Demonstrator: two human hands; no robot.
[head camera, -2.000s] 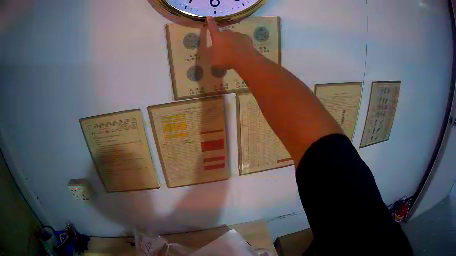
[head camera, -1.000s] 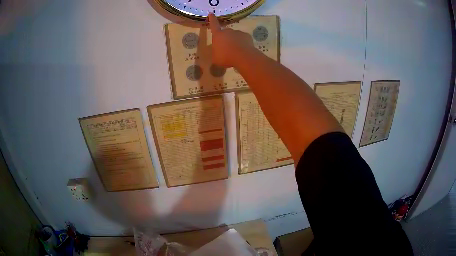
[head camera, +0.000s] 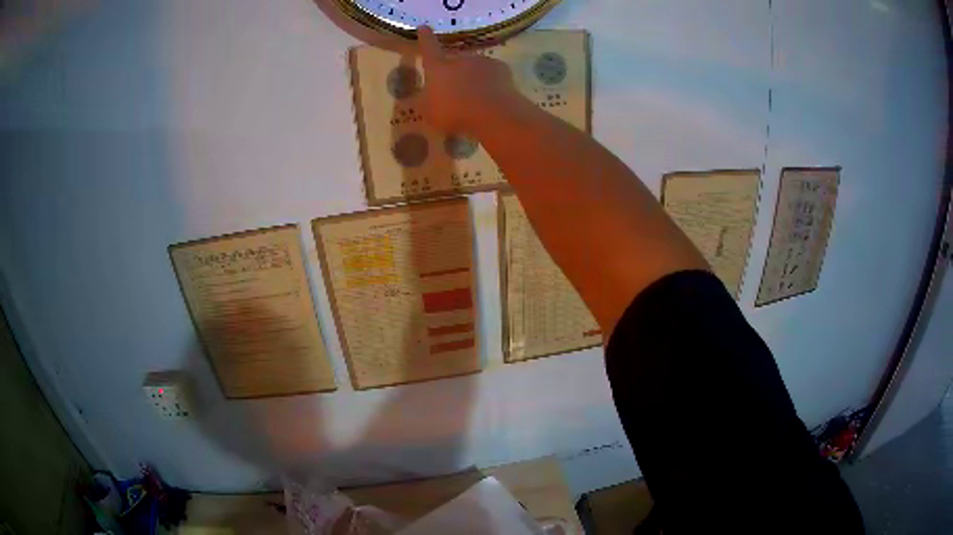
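Note:
A round wall clock (head camera: 455, 15) with a white face, black marks and a gold rim hangs on the wall at the top edge; only its lower part shows. My right hand (head camera: 460, 86) is raised in front of a framed notice (head camera: 570, 115) below the clock. One finger points up and its tip is at the clock's lower rim. The hand holds nothing that I can see; its other fingers look curled and are slightly blurred. A black sleeve covers my upper arm. My left hand is not in view.
More framed notices (head camera: 254, 313) line the white wall. A socket (head camera: 167, 394) is at lower left. A wooden desk (head camera: 449, 491) at the bottom bears a crumpled clear plastic bag (head camera: 314, 509) and a white flat thing (head camera: 475, 514). A dark-edged box shape is beside it.
My right hand has shifted slightly left along the clock's lower rim. The clock shows a little less at the top edge than at first.

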